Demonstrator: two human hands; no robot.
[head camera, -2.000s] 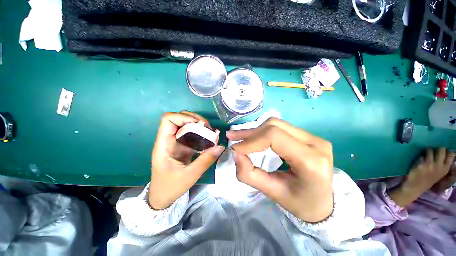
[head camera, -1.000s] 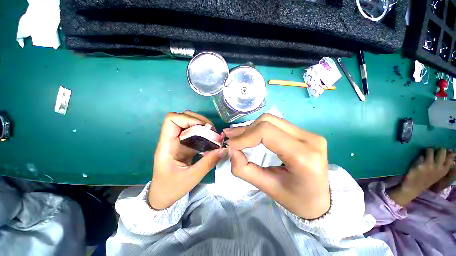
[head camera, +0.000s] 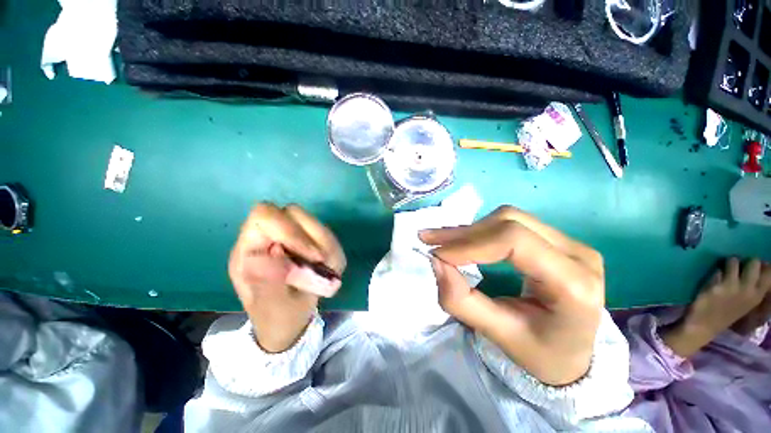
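Note:
My left hand (head camera: 283, 262) is closed around a small watch case (head camera: 314, 278), held with its pale pink-white side showing and a dark edge above; the hand is a little blurred. My right hand (head camera: 524, 287) is apart from it, to the right, thumb and forefinger close together over a white wipe (head camera: 406, 292). Something thin and tiny seems to show at the right fingertips, too small to make out. A clear round dish (head camera: 419, 156) stands behind the wipe, with a clear round lid (head camera: 360, 128) at its left.
Black foam trays (head camera: 397, 51) lie along the back. A yellow stick (head camera: 490, 146), crumpled wrapper (head camera: 548, 134), tweezers (head camera: 598, 142) and black pen (head camera: 620, 131) lie behind right. Dark watch heads lie far left (head camera: 14, 208) and right (head camera: 691, 227). A neighbour's hands (head camera: 725, 296) are at right.
My hands have moved apart, left hand to the left and right hand to the right. The watch case has been turned in my left hand, so its pale side now faces down towards me.

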